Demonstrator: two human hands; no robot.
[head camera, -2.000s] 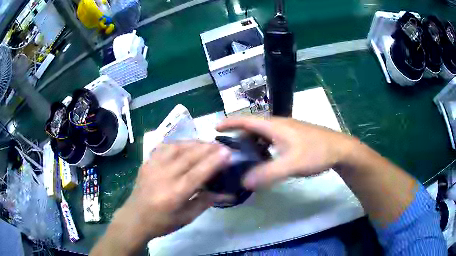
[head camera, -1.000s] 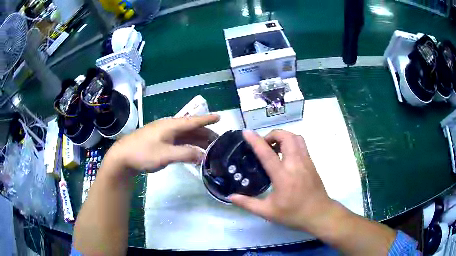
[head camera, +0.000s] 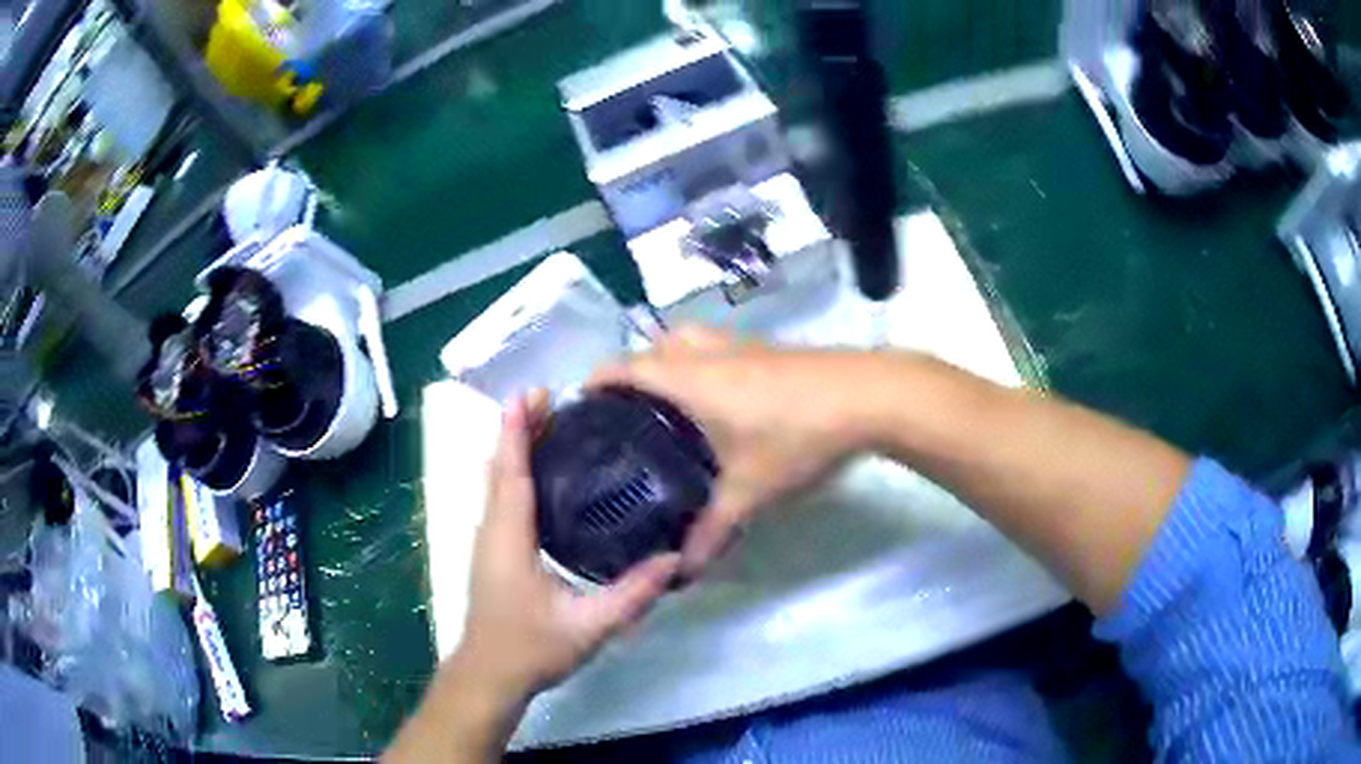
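The dome camera (head camera: 620, 485) is over the white mat (head camera: 836, 597), with its black slotted cover facing up and a little of its white rim showing at the lower left. My left hand (head camera: 549, 597) is around its left and lower side. My right hand (head camera: 746, 426) grips its upper right side. The white bracket (head camera: 540, 321) lies beyond it on the mat; its joint to the camera is partly hidden by my hands. The black electric screwdriver (head camera: 854, 164) hangs beyond my right hand, blurred.
The pale screw feeder (head camera: 687, 172) stands beyond the mat. Unfinished camera units (head camera: 306, 388) stand at the left, and more units (head camera: 1179, 105) at the upper right. A remote control (head camera: 281, 582), small cartons (head camera: 206, 520) and clear plastic bags (head camera: 105, 597) lie at the left.
The camera has turned, so its slotted face shows instead of the face with three round spots. Both hands have closed around it; my left hand was apart from it one second ago.
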